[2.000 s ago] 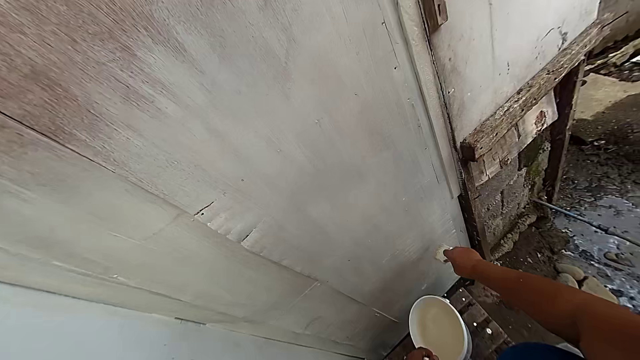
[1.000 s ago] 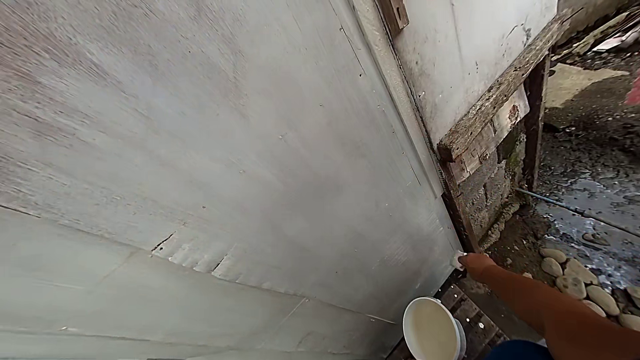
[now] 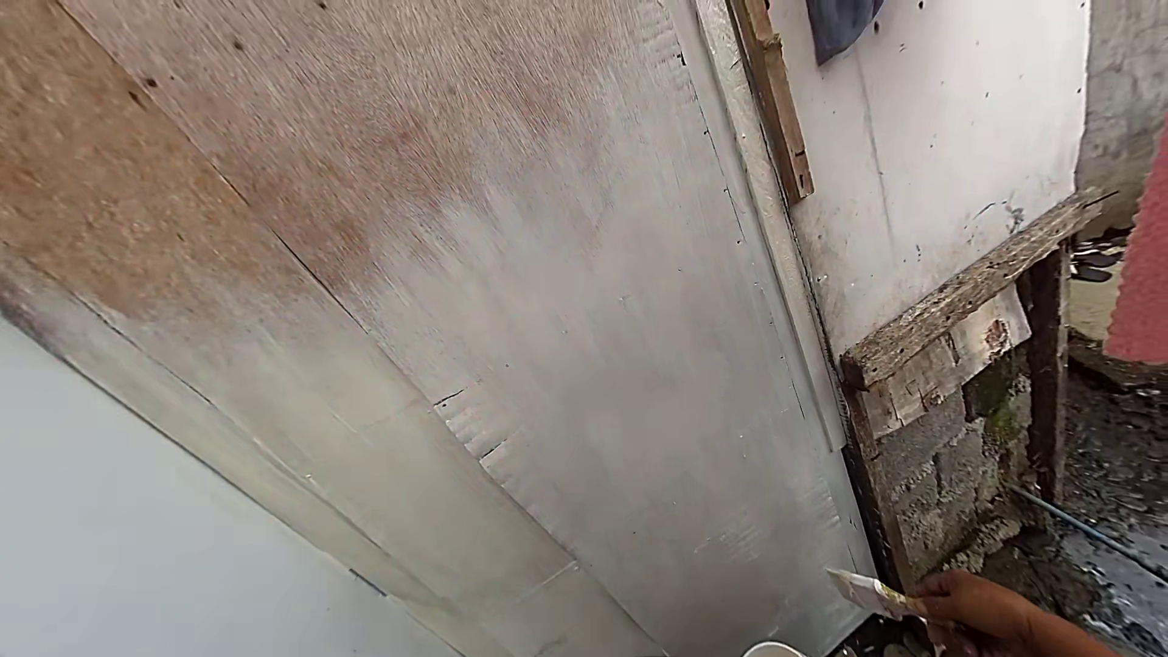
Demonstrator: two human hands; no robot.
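Note:
My right hand (image 3: 981, 610), low at the right, grips a paintbrush (image 3: 871, 593) by its handle. The bristle end points left, close to the bottom right corner of a plywood wall panel (image 3: 639, 365); whether it touches cannot be told. Thin whitish paint coats the lower part of the panel, while bare reddish-brown wood grain shows toward the top. Just the rim of a white bucket (image 3: 772, 650) shows at the bottom edge. My left hand is out of the frame.
Right of the panel stand a wooden post (image 3: 776, 100), a rough timber ledge (image 3: 976, 292) and concrete blocks (image 3: 940, 465). A thin blue pipe (image 3: 1086, 531) crosses wet, muddy ground. Red cloth (image 3: 1145, 274) hangs at the right edge, dark cloth (image 3: 841, 27) at the top.
The view has shifted upward and left, so the bucket has mostly dropped out of the frame. The paintbrush, largely hidden before, now shows clearly in my right hand.

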